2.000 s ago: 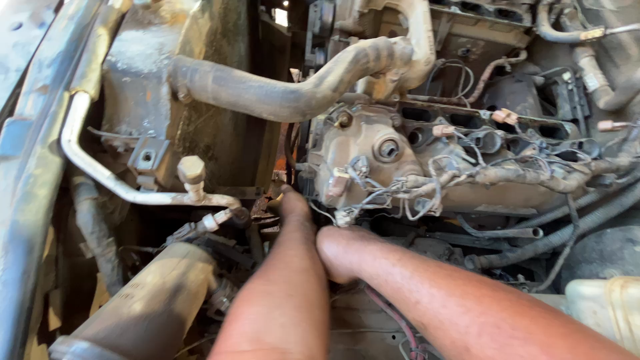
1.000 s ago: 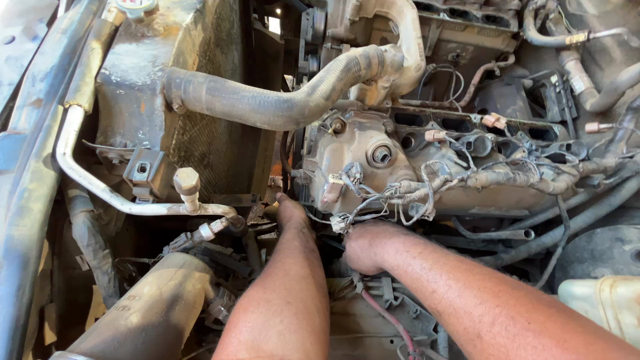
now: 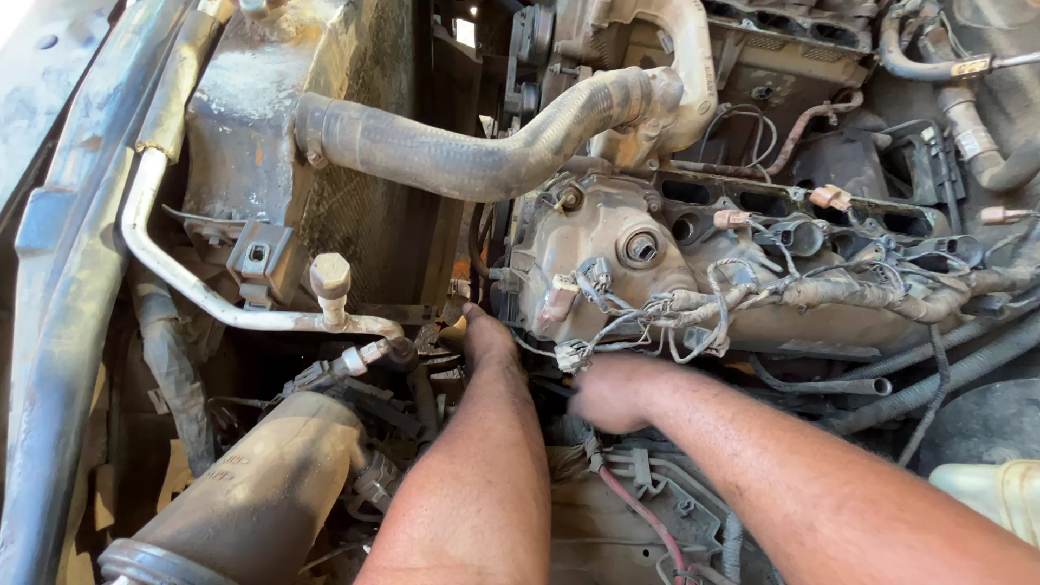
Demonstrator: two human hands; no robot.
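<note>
My left hand [image 3: 489,337] reaches down into the gap between the radiator [image 3: 357,203] and the front of the engine; its fingers are mostly hidden, so what they touch cannot be seen. Just below the wiring harness [image 3: 699,305], beside a pale electrical connector [image 3: 573,355], is my right hand [image 3: 613,392], slightly blurred, with its fingers out of sight under the engine's edge. Above both hands sits the dusty engine front cover [image 3: 605,252], with a round opening and a bolt in it.
A thick rubber radiator hose [image 3: 455,158] crosses above the gap. A metal pipe [image 3: 211,301] with a capped fitting [image 3: 331,276] runs at the left. A large intake tube [image 3: 244,496] lies at the lower left, and a red cable [image 3: 646,516] passes below my right hand.
My right hand has shifted a little relative to the engine's edge and the connector. My left hand stays in the gap by the radiator.
</note>
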